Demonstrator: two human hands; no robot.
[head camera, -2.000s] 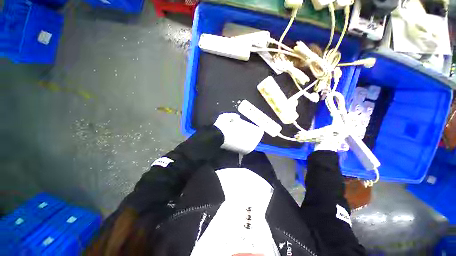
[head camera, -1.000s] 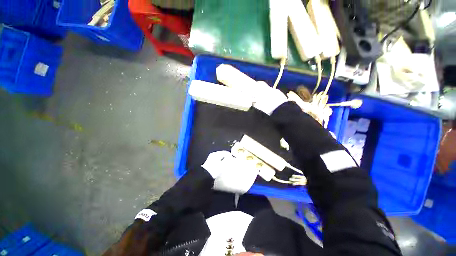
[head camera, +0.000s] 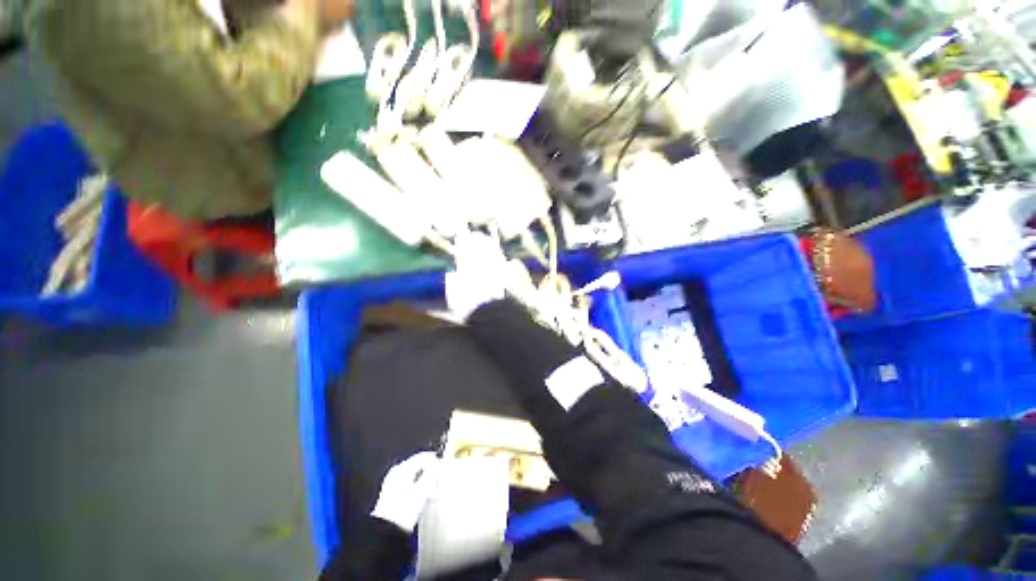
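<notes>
My left hand (head camera: 407, 490), in a white glove, is low over the near side of the blue tote (head camera: 315, 414), holding a flat white sheet (head camera: 464, 520). Cream power strips (head camera: 498, 436) lie just beyond it on the black liner (head camera: 398, 375). My right hand (head camera: 477, 275), white-gloved and blurred, reaches to the tote's far edge, beside white power strips (head camera: 369, 195) on the green bench (head camera: 312, 238). Whether it grips one cannot be told. White cords (head camera: 574, 323) bunch along the tote's right side.
A second blue tote (head camera: 778, 318) with small white blocks (head camera: 670, 340) adjoins on the right; a strip (head camera: 727, 411) lies across it. A person's sleeve (head camera: 170, 68) is at the back left, above a red stool (head camera: 210, 255). A black socket block (head camera: 579, 176) and papers lie behind.
The view has swung up and right. The two white strips at the tote's far left are gone from there. My right hand has moved to the bench edge. A person now shows behind.
</notes>
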